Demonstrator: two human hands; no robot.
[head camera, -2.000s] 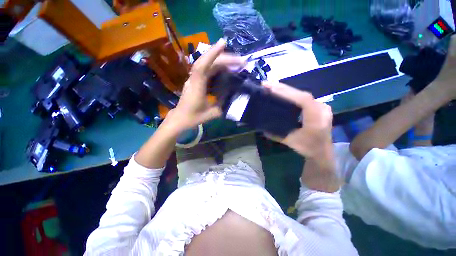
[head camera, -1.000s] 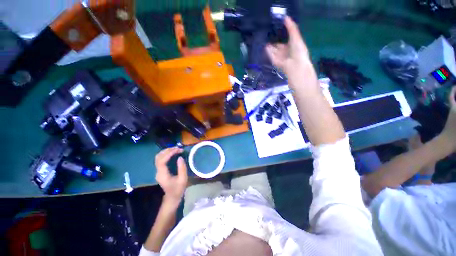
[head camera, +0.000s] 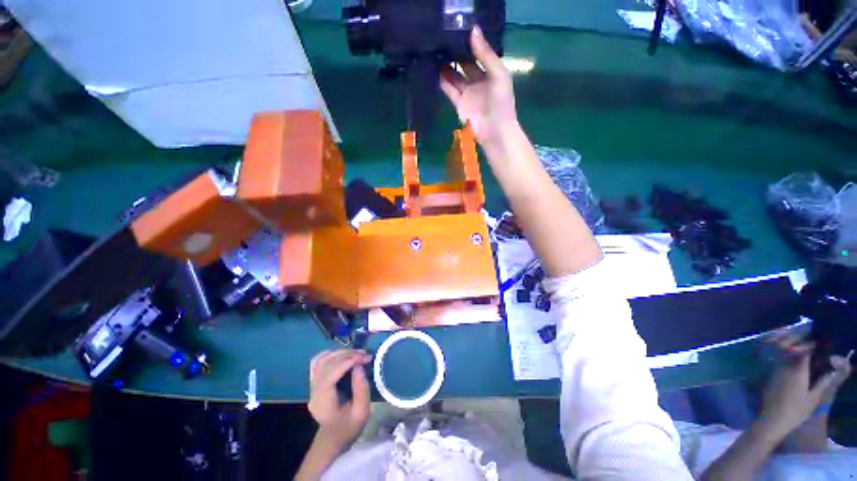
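A large black device (head camera: 428, 33) with a ribbed round barrel and a pale label is at the top edge, partly cut off, beyond the orange fixture (head camera: 428, 258). My right hand (head camera: 484, 99) reaches past the fixture and holds the device by its near right side, fingers near the label. Whether the device touches the bench cannot be told. My left hand (head camera: 340, 395) is half curled and empty at the bench edge, just left of the white ring (head camera: 409, 368). My right sleeve partly covers the white paper (head camera: 536, 352) and its small black pieces (head camera: 547, 333).
Black units with blue tips (head camera: 122, 329) lie left. A white panel (head camera: 216, 70) is back left. A black strip sheet (head camera: 714, 315), loose black parts (head camera: 700, 225) and a clear bag (head camera: 803, 202) are right. Another person's hands (head camera: 794, 385) are at far right.
My right hand and the black device have moved farther out and left, beyond the fixture. My left hand stays beside the ring. The view has shifted toward the bench's far side.
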